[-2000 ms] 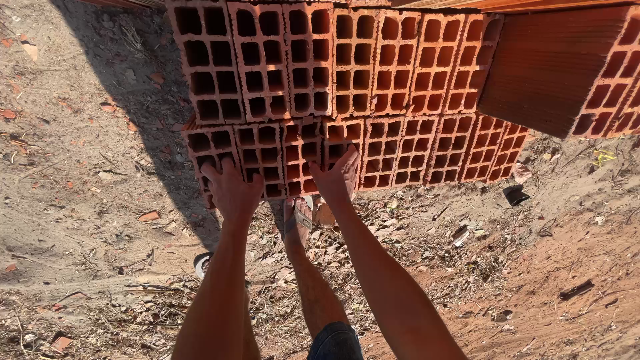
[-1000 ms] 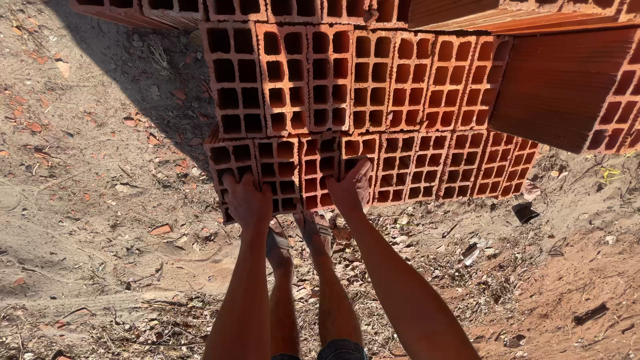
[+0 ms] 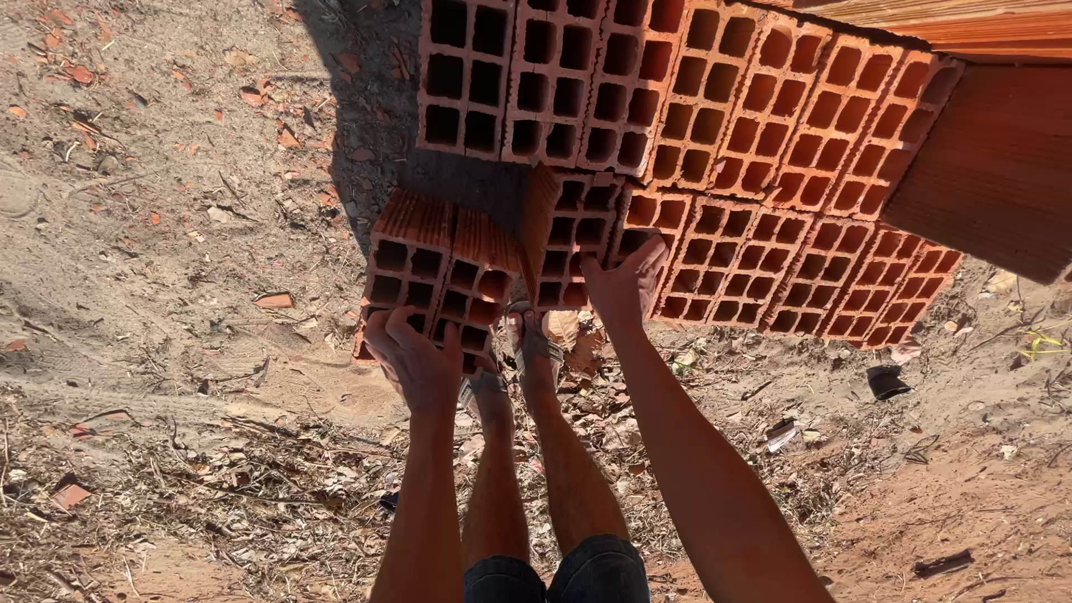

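My left hand (image 3: 414,356) grips the near end of a pair of hollow clay bricks (image 3: 444,285), which are tilted and stand apart from the stack, their ribbed sides showing. With its fingers bent over the cells, my right hand (image 3: 628,280) grips a hollow clay brick (image 3: 574,239) at the left end of the near row. That brick leans a little, and a ribbed side of it shows. Beside it on the right, the rest of the near row (image 3: 745,260) stays packed together. Both thumbs are partly hidden by the bricks and hands.
A farther row of hollow bricks (image 3: 620,92) lies behind. At the right is a large ribbed brick side (image 3: 988,167). My feet (image 3: 536,352) stand close under the near bricks, among dry leaves (image 3: 586,419). Brick shards (image 3: 275,300) and a dark scrap (image 3: 886,382) lie on the sandy ground.
The two leftmost bricks of the near row have come away from the row toward me with my left hand, leaving a gap behind them. My right hand stays at the near row.
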